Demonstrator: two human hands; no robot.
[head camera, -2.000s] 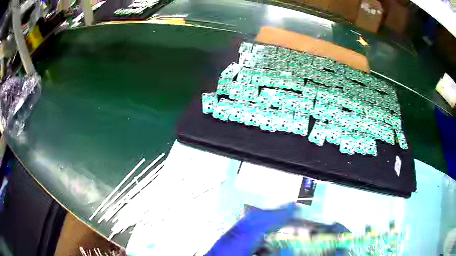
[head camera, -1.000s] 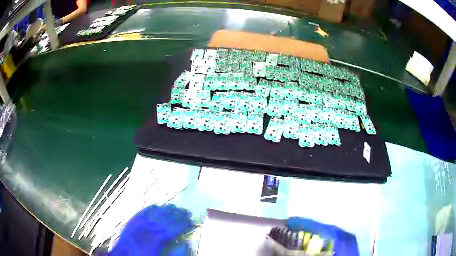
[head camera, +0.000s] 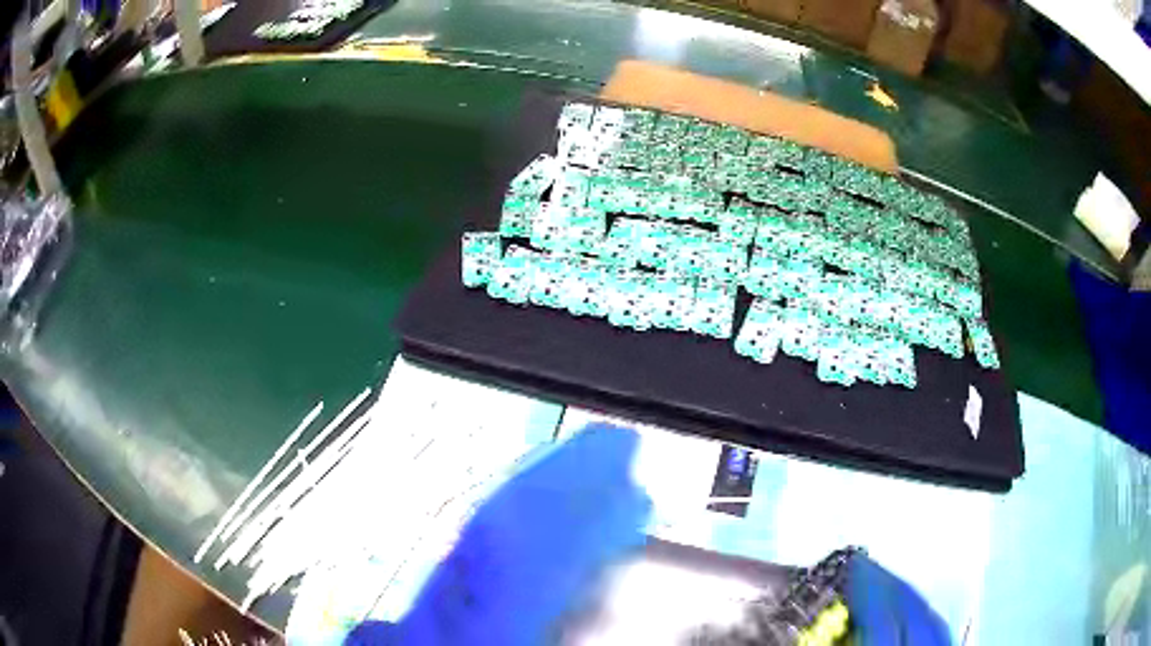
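Observation:
My left hand (head camera: 537, 543), in a blue glove and blurred, is over the pale sheets in front of me; I cannot tell whether it holds anything. My right hand (head camera: 894, 608), also in a blue glove, is at the lower right, partly cut off by the bottom edge. It holds a circuit board panel (head camera: 823, 616) with black and yellow parts, blurred. A flat silvery plate (head camera: 669, 603) with a dark edge lies between my hands. Many single boards (head camera: 682, 303) lie in rows on the black foam sheet (head camera: 707, 385) beyond.
Pale edge strips (head camera: 284, 492) lie loose at the left on the green bench (head camera: 253, 278). A carton (head camera: 189, 599) with strips is below the left table edge. A brown board (head camera: 757, 114) shows behind the foam, and a blue bin (head camera: 1117, 341) is at the right.
My left hand has moved right and up from over the strips to above the plate's left side. My right hand still holds the panel, now further right. The camera view has shifted.

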